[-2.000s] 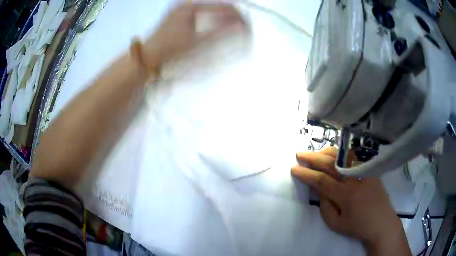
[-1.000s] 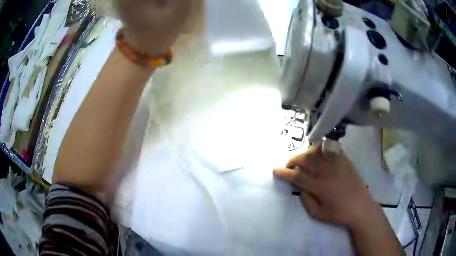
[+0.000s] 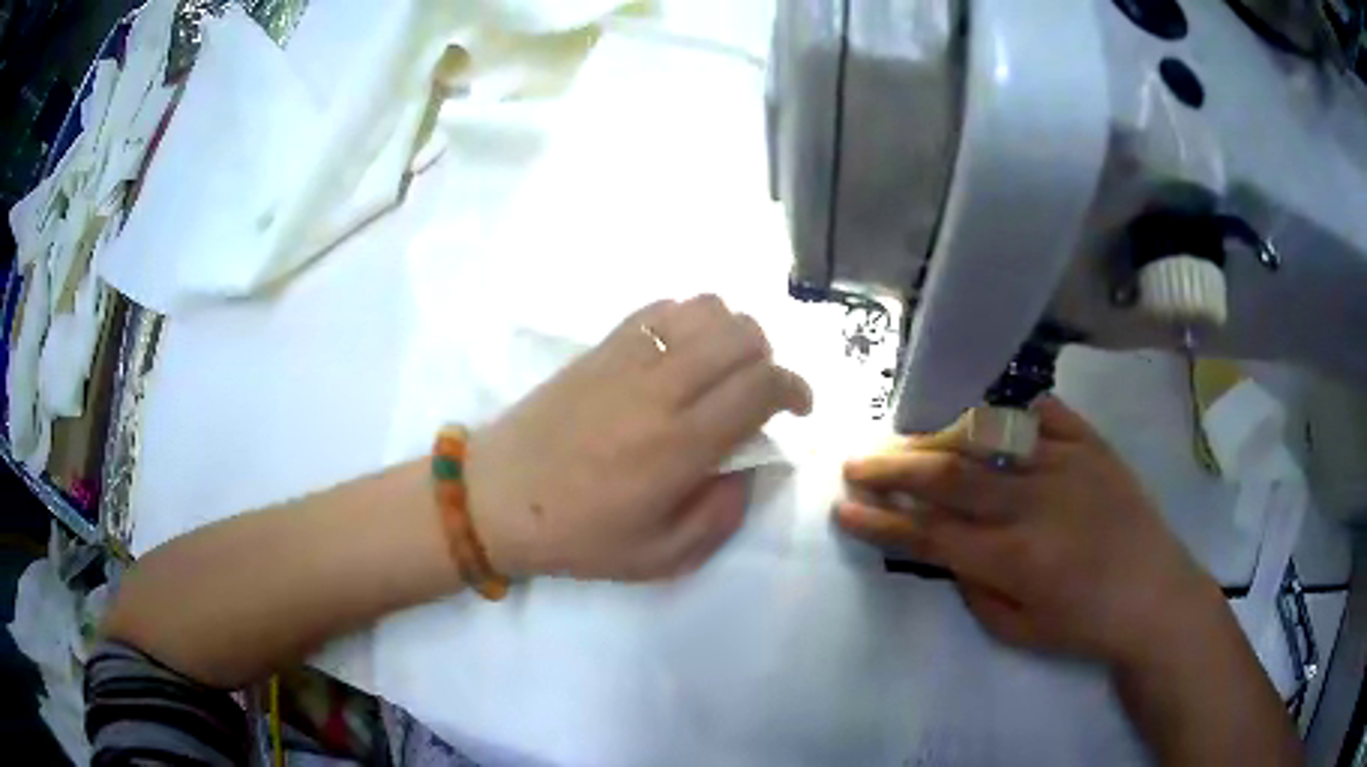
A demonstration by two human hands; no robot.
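A large white fabric panel (image 3: 600, 659) covers the table in front of me and runs up to the lit needle area (image 3: 870, 352). My left hand (image 3: 630, 450), with an orange bracelet, lies on the cloth left of the needle with curled fingers. A small pale cloth edge (image 3: 757, 454) shows between its thumb and fingers; whether it is pinched cannot be told. My right hand (image 3: 1012, 525) lies on the cloth just below the machine head, fingers pointing left, fingertips on the fabric. Glare hides the needle and the seam.
The white sewing machine head (image 3: 1020, 195) fills the upper right, with a ribbed cream knob (image 3: 1181, 289). White cloth (image 3: 240, 180) lies folded at the upper left. A tray of offcuts (image 3: 68, 300) stands at the far left. A narrow white strip (image 3: 1274, 510) hangs at the right.
My left hand has come down from the top of the view to the cloth beside the needle. Folded cloth now shows at the upper left. My right hand has stayed below the machine head.
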